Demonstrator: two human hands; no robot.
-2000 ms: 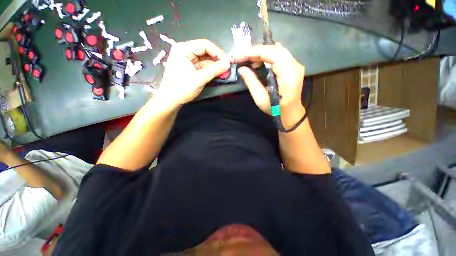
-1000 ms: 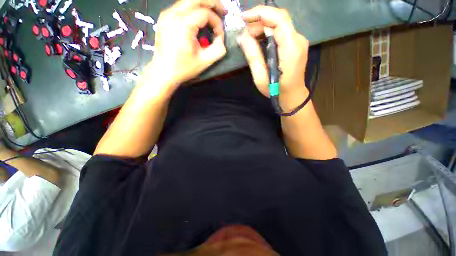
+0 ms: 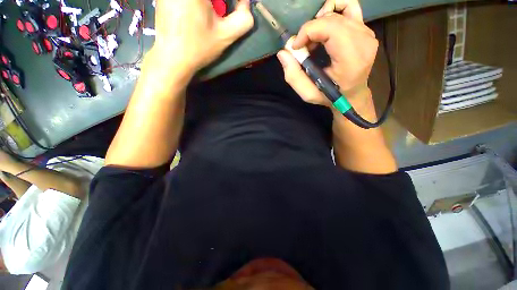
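Note:
My left hand (image 3: 195,31) is at the top edge of the picture and is partly cut off. It holds a black-and-red unit (image 3: 219,7) by thumb and fingers, with the red face showing. My right hand (image 3: 340,54) grips a soldering iron (image 3: 321,79) with a black handle, a green band and a white part near the front. Its metal shaft points up and left, and the tip is close to my left fingertips at the top edge. Whether the tip touches the unit cannot be told.
Black-and-red units (image 3: 52,22) and white connector plugs (image 3: 107,45) with thin wires lie scattered on the green bench (image 3: 107,113) at left. An open cardboard box (image 3: 411,85) with stacked white items (image 3: 470,85) is at right. A person in white (image 3: 42,226) is at lower left.
The view has shifted, so the bench sits higher. The iron has turned from nearly upright to slanting up-left, with its tip now close to my left fingers. My right hand has moved right in the picture.

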